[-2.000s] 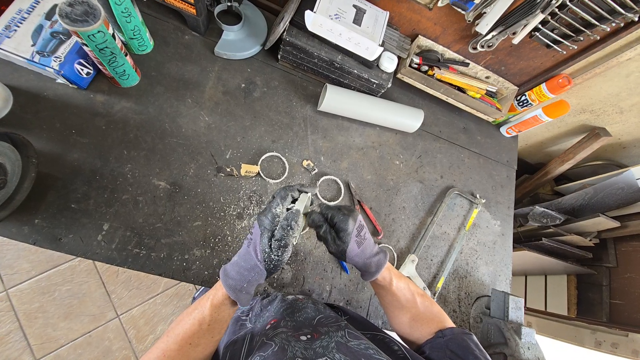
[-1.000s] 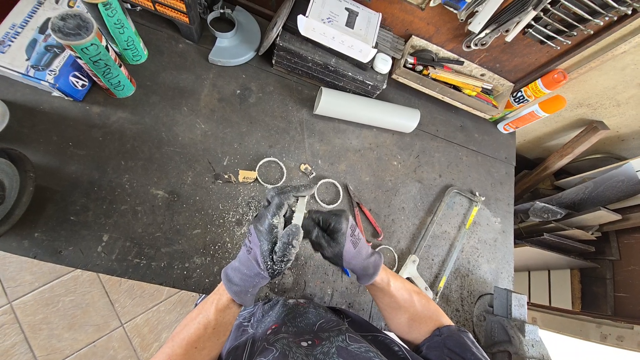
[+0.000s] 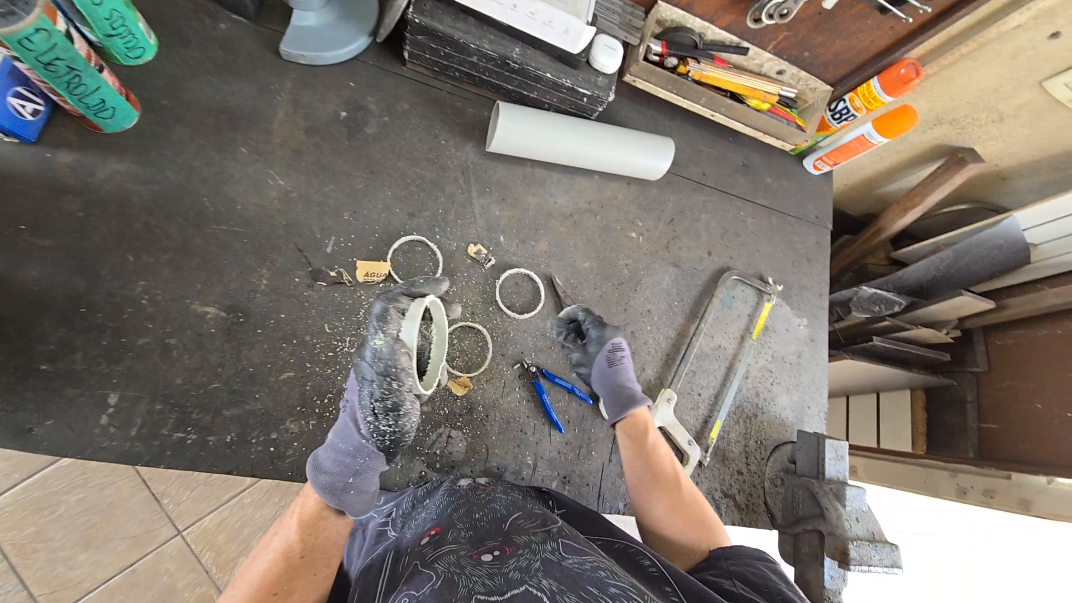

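Note:
My left hand (image 3: 389, 368), in a grey and black glove coated with pale dust, holds a wide plastic pipe ring (image 3: 425, 345) on its side. My right hand (image 3: 586, 339), gloved too, is at red-handled pliers whose dark pointed jaws (image 3: 563, 291) stick out beyond the fingers; how firmly it grips them is hidden. Thin pipe rings (image 3: 520, 293) lie flat on the dark bench between and above the hands, one (image 3: 469, 349) just right of the held ring. Blue-handled side cutters (image 3: 548, 394) rest spread between my hands.
A hacksaw (image 3: 729, 360) lies right of my right hand, near a bench vise (image 3: 825, 502). Farther back are a white plastic pipe (image 3: 579, 141), a wooden tool tray (image 3: 720, 96), spray cans (image 3: 863, 138) and green tubes (image 3: 79, 79). Pale shavings and torn card (image 3: 372, 271) litter the bench.
My hands, close together before, have moved apart. My right hand has gone right to the pliers. The ring in my left hand now shows its opening, and the blue-handled cutters are in plain sight.

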